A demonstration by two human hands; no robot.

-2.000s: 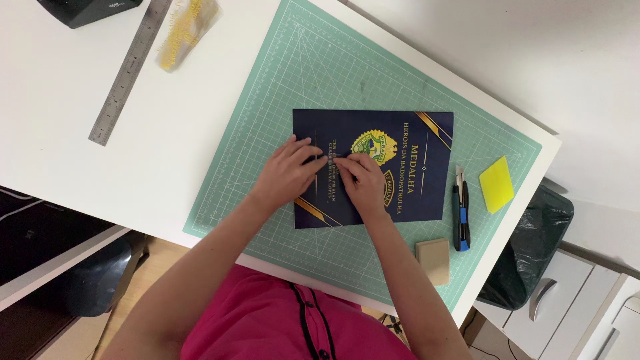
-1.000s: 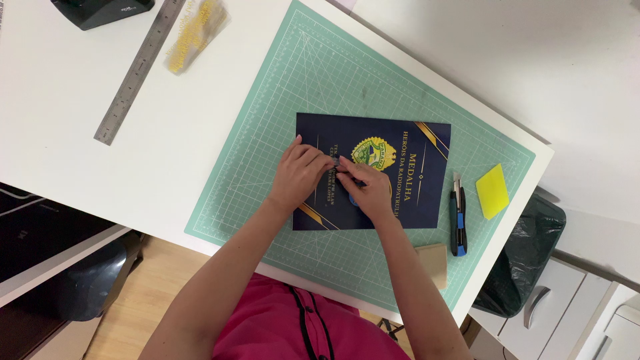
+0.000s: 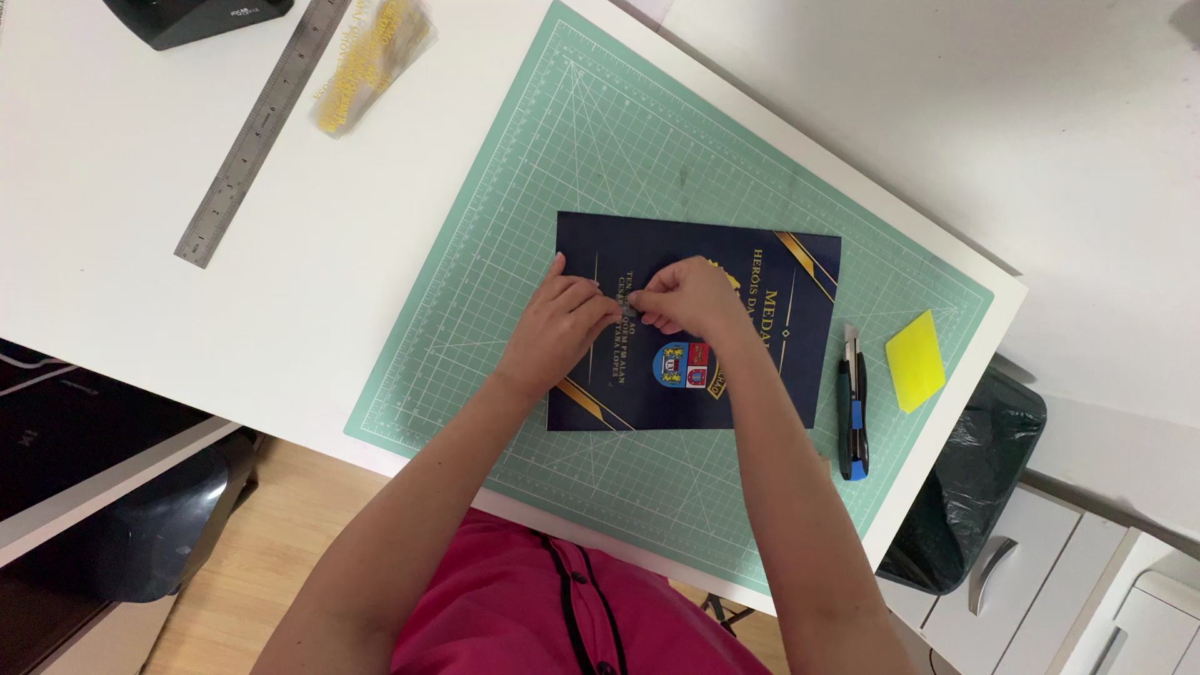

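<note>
A dark blue printed board or folder [image 3: 694,403] with gold lettering, crests and striped corners lies on the green cutting mat [image 3: 525,450]. My left hand [image 3: 564,323] rests over its left part, fingertips on the small lettering. Fingers of my right hand [image 3: 689,298] are bent close to them, thumb and forefinger together. A tiny greyish piece [image 3: 627,312] shows between the two sets of fingertips; which hand grips it cannot be told. Right of the board lie a utility knife [image 3: 853,412] with some blade showing and a yellow squeegee-like piece [image 3: 916,362].
A steel ruler [image 3: 253,141] and a clear packet of yellow cut lettering [image 3: 370,70] lie on the white table [image 3: 122,281], near a black device [image 3: 202,14] at the top left. Past the mat's right edge stands a bin with a black liner [image 3: 975,469], beside white drawers [image 3: 1012,562].
My right hand's fingers have drawn in, and a crest that the hand partly covered two seconds ago shows more fully. My right forearm now hides most of the beige block by the mat's lower edge.
</note>
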